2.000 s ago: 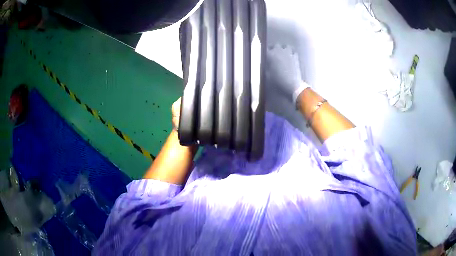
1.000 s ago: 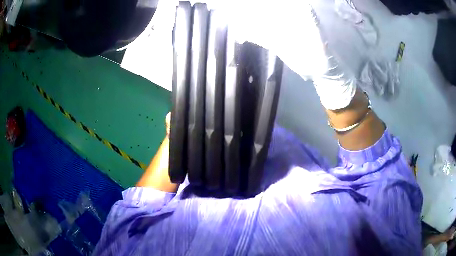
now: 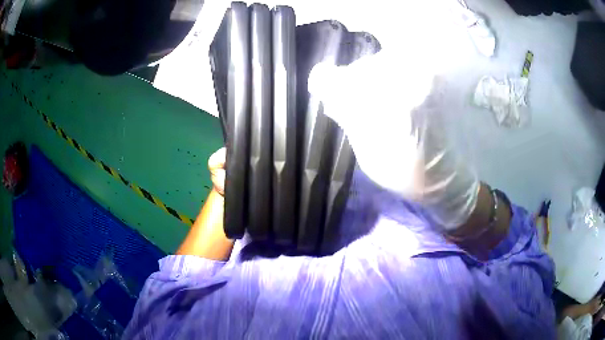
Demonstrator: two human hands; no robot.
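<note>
A fanned bundle of several black moulded cases (image 3: 263, 133) stands on edge in front of my chest, under bright light. My left hand (image 3: 217, 169) holds the bundle from its left side; only a few bare fingers show, the rest is hidden behind the cases. My right hand (image 3: 398, 126), in a white glove, is at the right cases, which lean apart from the left ones. Its fingers are washed out by glare, so I cannot tell their grip or whether they hold a cloth.
A round black lamp head (image 3: 126, 33) is at upper left. Crumpled white cloth (image 3: 502, 99), a yellow-black stick (image 3: 527, 64) and orange-handled cutters (image 3: 544, 222) lie on the white table (image 3: 557, 153). A person's hand (image 3: 584, 307) shows at lower right.
My right hand has come in from the right and now overlaps the right side of the bundle. The bundle has shifted left and lower, and its right cases have spread and tilted.
</note>
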